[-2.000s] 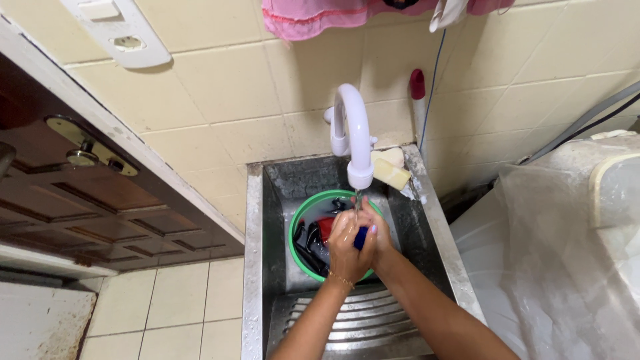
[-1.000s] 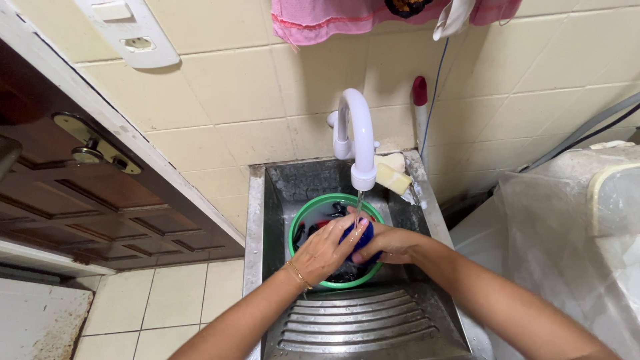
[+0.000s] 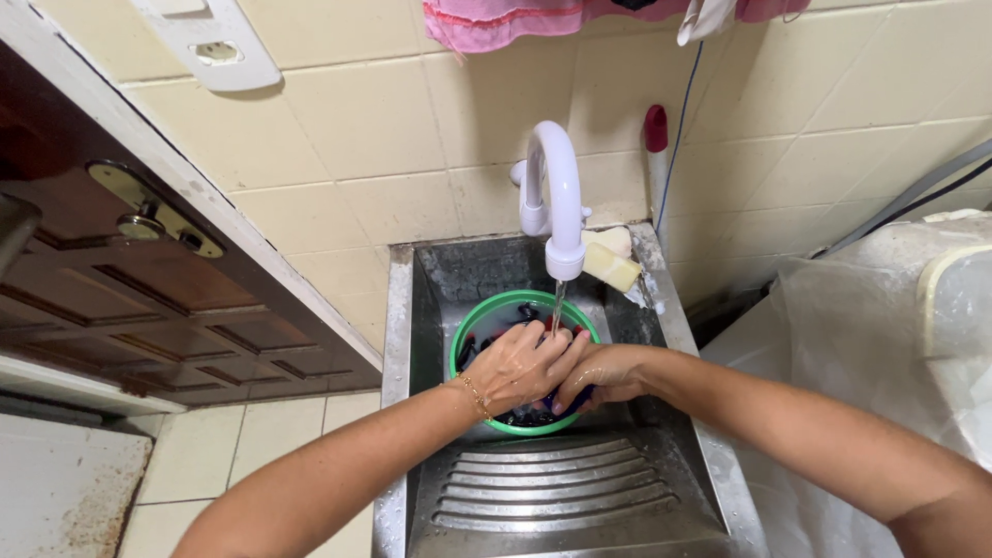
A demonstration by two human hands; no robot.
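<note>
Water runs from a white plastic faucet point(image 3: 564, 209) onto my hands over a green basin point(image 3: 465, 333), which stands in a metal laundry sink point(image 3: 399, 349). My left hand point(image 3: 523, 364), with a gold bracelet at the wrist, lies over the basin against a wet dark blue cloth point(image 3: 572, 397). My right hand point(image 3: 608, 376) grips that cloth from the other side; its fingers are partly hidden behind the left hand. Dark and red wet clothes point(image 3: 527, 314) lie in cloudy water in the basin.
Yellow bar soap point(image 3: 611, 267) rests on the sink's back right corner. Ridged washboard metal point(image 3: 554, 484) slopes in front of the basin. A wooden door point(image 3: 155, 310) is at left, a plastic-covered appliance point(image 3: 837, 333) at right. Pink cloth point(image 3: 504, 23) hangs above.
Both hands were higher and closer together around the blue cloth; they have lowered into the basin, and the cloth is now mostly hidden beneath them.
</note>
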